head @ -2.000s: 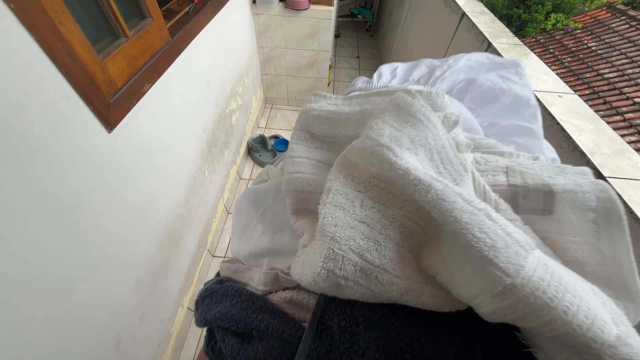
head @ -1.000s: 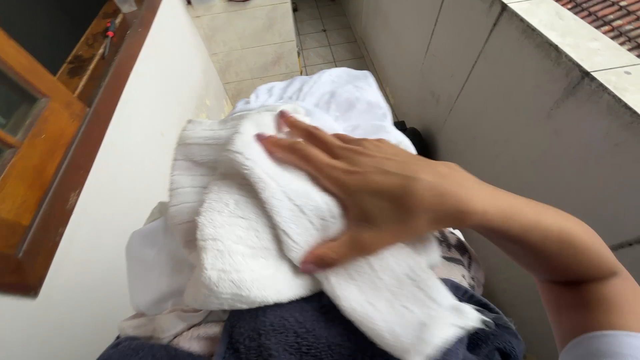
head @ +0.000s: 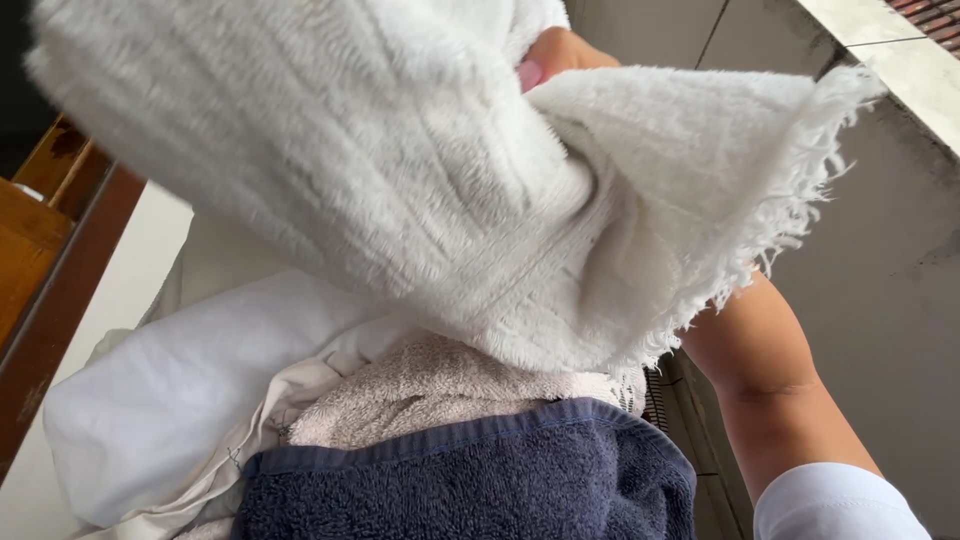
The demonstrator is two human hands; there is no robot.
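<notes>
My right hand [head: 566, 56] grips a white fringed terry towel [head: 450, 187] near the top centre; thumb and part of the hand show, the other fingers are behind the cloth. The towel hangs in folds above a pile of laundry, its fringe toward the right over my forearm. Beneath it lie a navy blue towel [head: 465, 480] at the front, a beige terry towel [head: 420, 390] with a lace edge, and a smooth white cloth [head: 187, 390] on the left. My left hand is out of view.
A wooden window frame [head: 67, 300] runs along the left beside a white wall. On the right stands a grey wall [head: 870, 300] topped with pale tiles [head: 900, 67], with roof tiles beyond it at the upper right corner. What holds the laundry is hidden.
One second ago my right hand lay spread on top of the white towel. Now it grips the towel, which is raised off the pile, uncovering more of the beige towel.
</notes>
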